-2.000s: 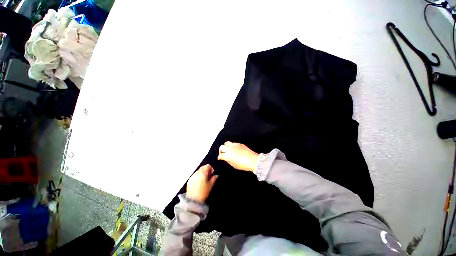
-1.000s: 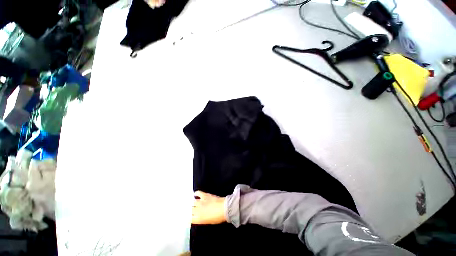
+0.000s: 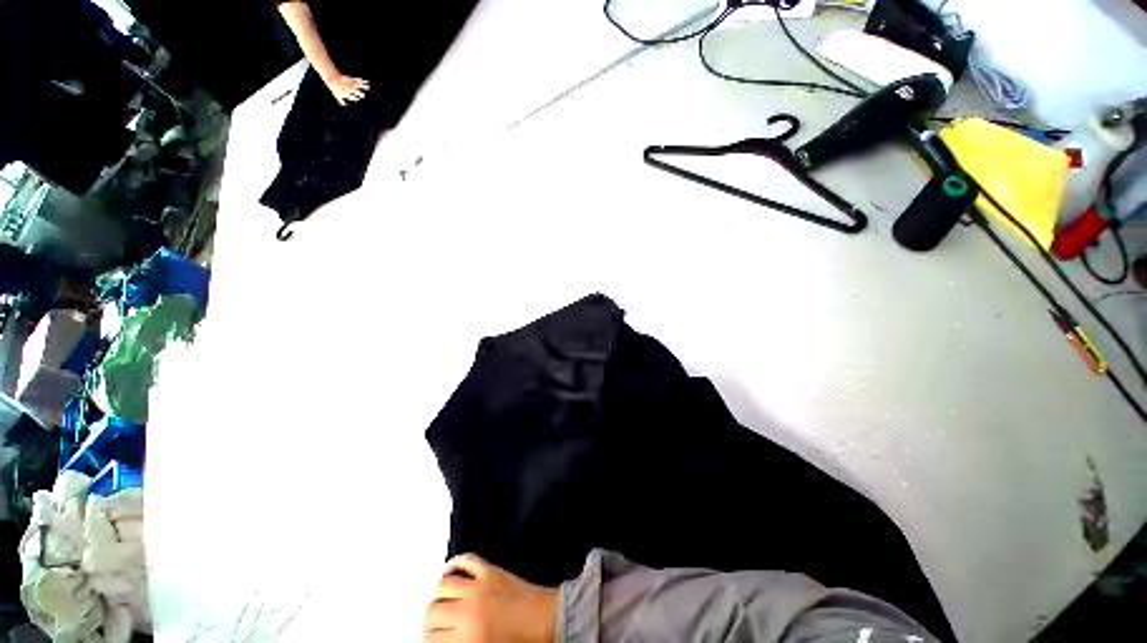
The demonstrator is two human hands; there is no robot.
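Observation:
A black sleeveless garment [image 3: 629,477] lies on the white worktable, its collar end pointing up and away from me and its lower part running to the bottom right. Folds show near the collar. My right hand [image 3: 493,608] comes in from the right in a grey sleeve, at the bottom edge of the picture. Its fingers are curled over the garment's left edge. The fingertips are partly hidden, and the picture's edge cuts the hand. My left hand is out of the picture.
The white table [image 3: 302,377] holds a black hanger [image 3: 755,163], a black dryer-like tool [image 3: 874,122], a dark spool [image 3: 935,211], yellow card or cloth [image 3: 1006,176] and cords at upper right. Another person's hand [image 3: 346,88] rests on another black garment [image 3: 321,157]. Cloth heaps [image 3: 88,565] lie left.
The view has turned right since the first frame. My left hand has left the picture. My right hand is now at the garment's left edge, and the garment lies lower, nearer me.

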